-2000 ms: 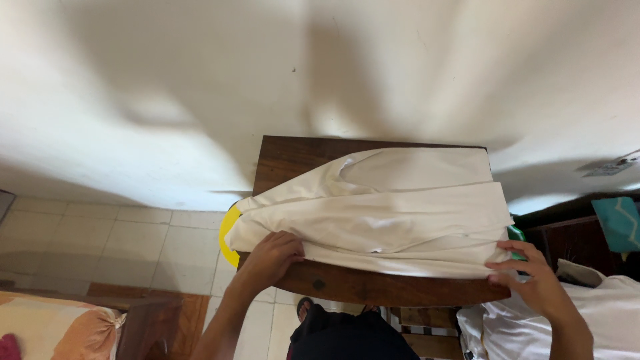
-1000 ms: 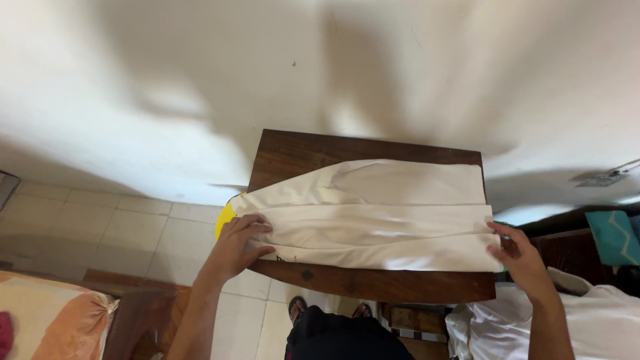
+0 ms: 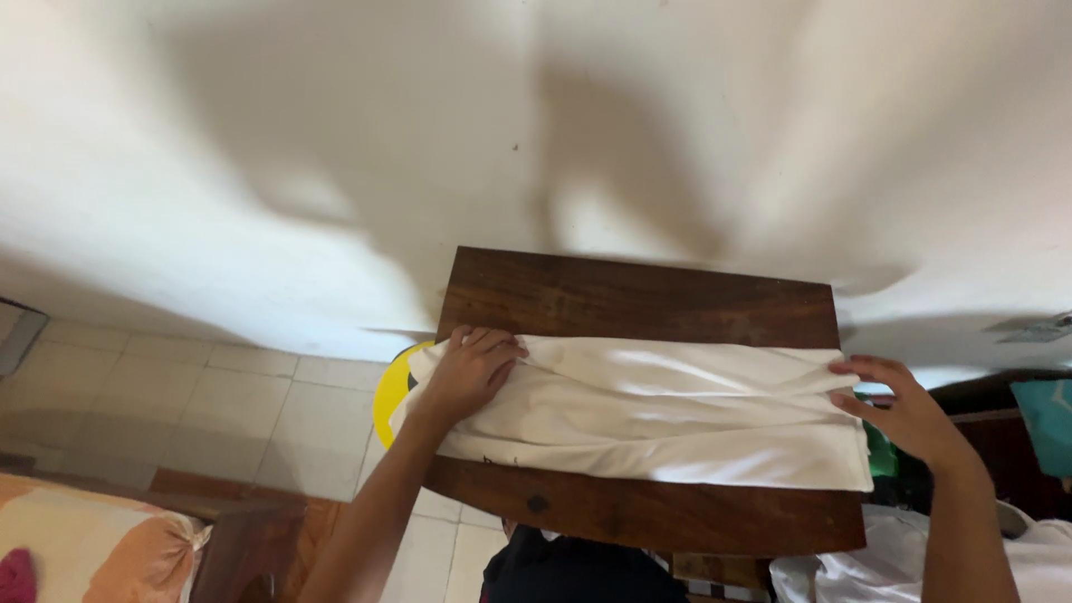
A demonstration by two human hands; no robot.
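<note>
A white cloth garment (image 3: pixel 636 410), folded into a long strip, lies across a dark wooden tabletop (image 3: pixel 636 297). Small dark marks show near its lower left edge. My left hand (image 3: pixel 473 373) rests on the upper left part of the garment, fingers bent over its far edge; whether it pinches the cloth cannot be told. At the right end, my right hand (image 3: pixel 892 402) has thumb and fingertips on the garment's edge, a fold of cloth between them.
A yellow round object (image 3: pixel 389 402) juts out past the table's left edge. White fabric (image 3: pixel 871 553) lies lower right, near a green object (image 3: pixel 879 448) and a teal cloth (image 3: pixel 1043 423). A patterned bed cover (image 3: pixel 75 544) is lower left. The wall stands behind the table.
The garment's far side has been folded toward me, so the cloth is narrower and more of the tabletop's far part shows. My left hand has moved to the garment's far edge.
</note>
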